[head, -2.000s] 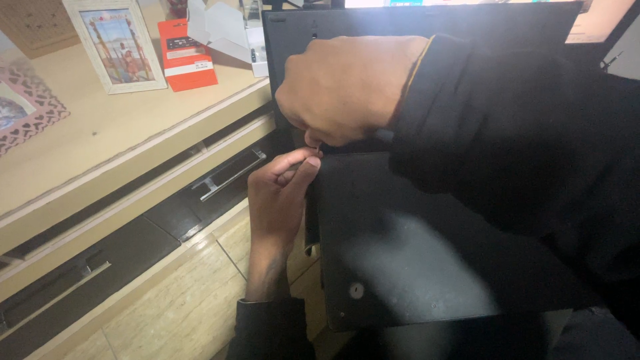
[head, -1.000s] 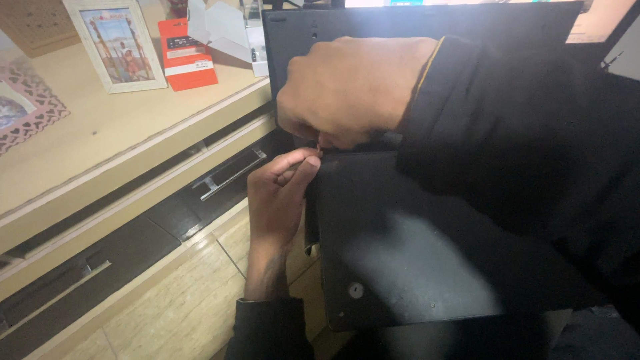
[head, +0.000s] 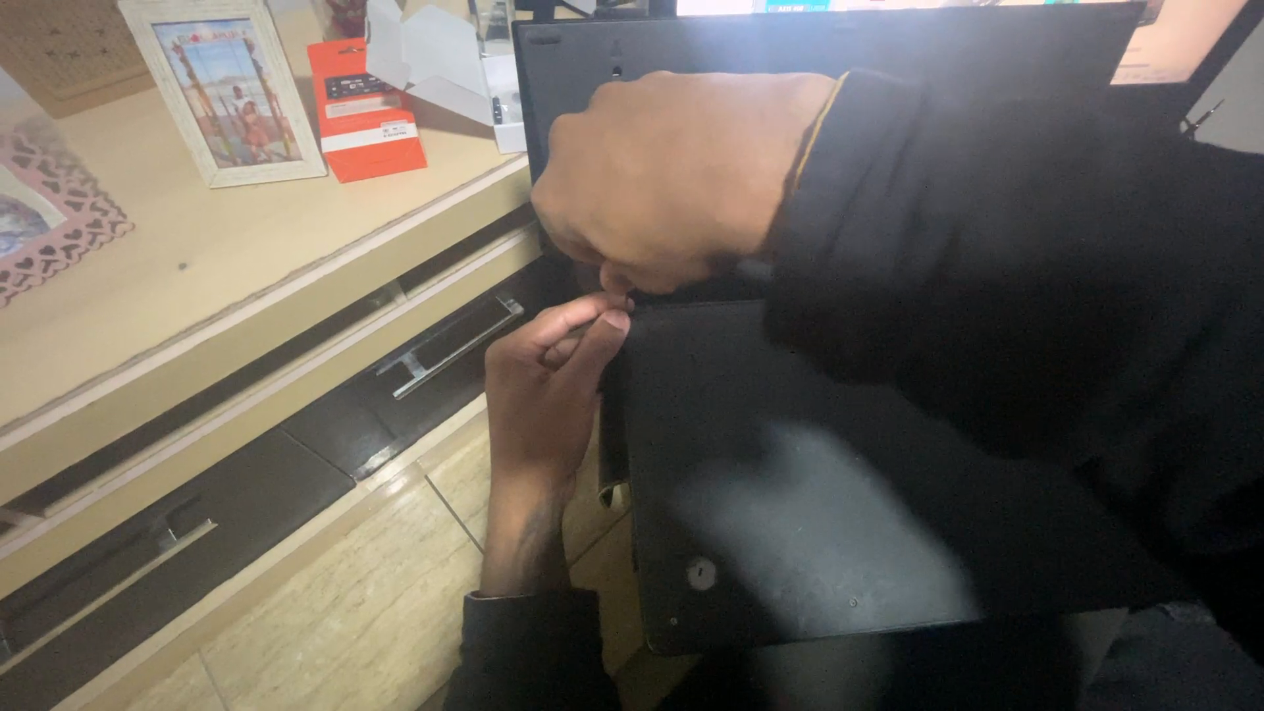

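My left hand [head: 541, 395] reaches up from below, its thumb and index fingertips pinched together at the corner where two black panels meet. My right hand [head: 681, 178] is curled just above, palm down, its fingertips meeting those of my left. Whatever small thing lies between the fingertips is too hidden to name. Behind my right hand stands the upper black panel [head: 578, 79], with a small dark slot near its top. The lower black panel [head: 711, 415] extends to the right under my right sleeve and bears a round metal disc [head: 701, 574] near its lower left corner.
At the left is a light wooden desk [head: 247, 237] with dark drawers [head: 415, 365] and metal handles. On it stand a white picture frame [head: 314, 148], a red card package [head: 373, 153], an opened white box [head: 434, 64] and a pink heart-cut frame [head: 84, 222]. A lit screen [head: 1175, 39] is at the top right.
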